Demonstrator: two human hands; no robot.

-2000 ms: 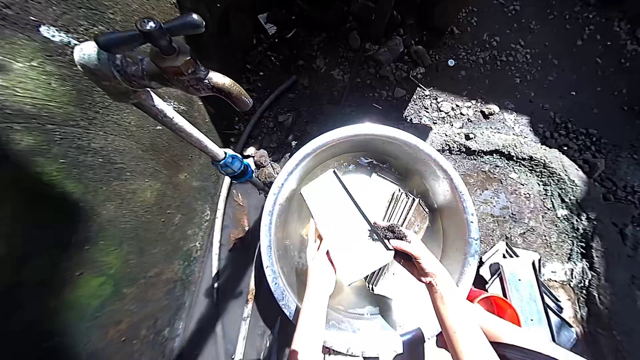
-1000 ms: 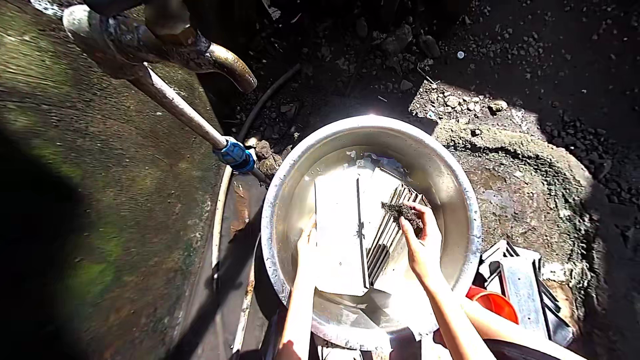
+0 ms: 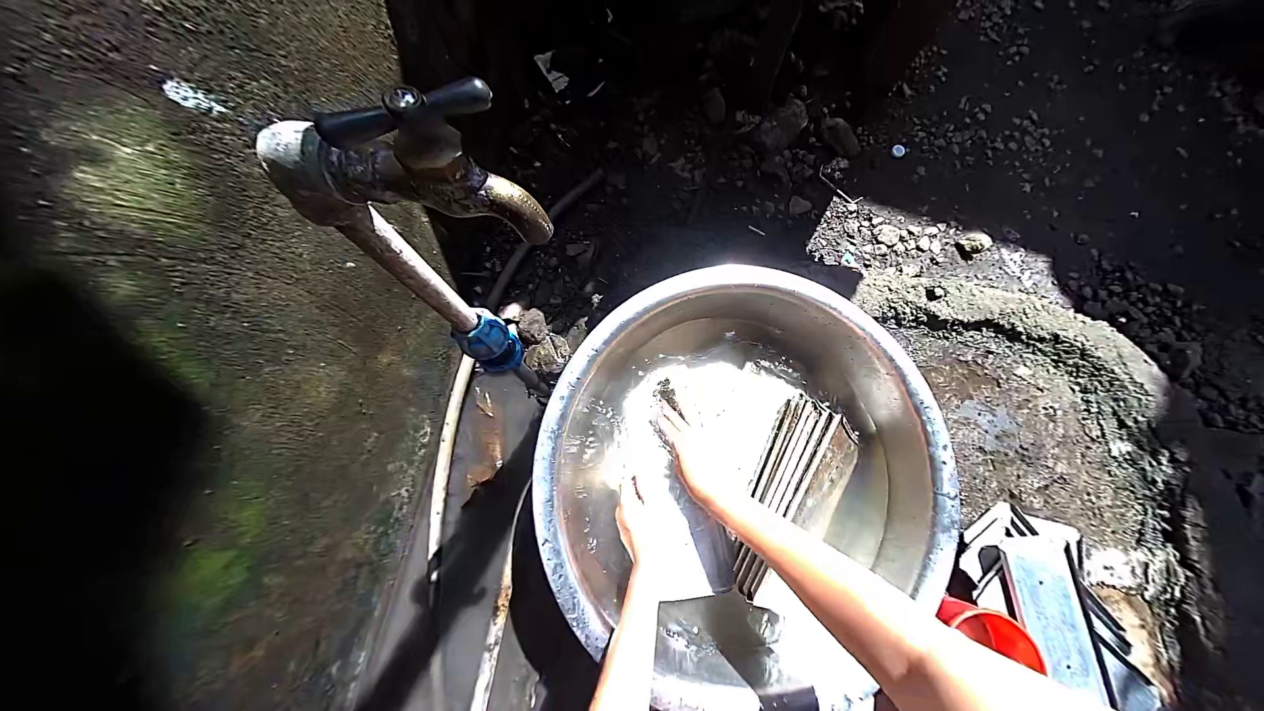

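A round metal basin (image 3: pixel 913 434) holds water and several flat metal pieces. My left hand (image 3: pixel 642 523) grips the left edge of a pale flat plate (image 3: pixel 691 568), which glares white in the sun. Across the plate's upper part lies my right hand (image 3: pixel 696 449), with a dark scouring pad (image 3: pixel 667 395) at its fingertips. Just right of the plate, a stack of thin metal plates (image 3: pixel 805 464) leans in the basin. Glare hides the plate's upper edge and some of my fingers.
A metal tap (image 3: pixel 444 178) on a pipe with a blue fitting (image 3: pixel 489 341) stands at the upper left, beside a mossy wall (image 3: pixel 247 395). Right of the basin are a red plastic container (image 3: pixel 997 637) and more metal pieces (image 3: pixel 1057 612). A hose (image 3: pixel 449 464) runs along the left.
My right hand has moved left from over the stack onto the upper part of the pale plate, taking the dark pad with it. My left hand stays at the plate's left edge.
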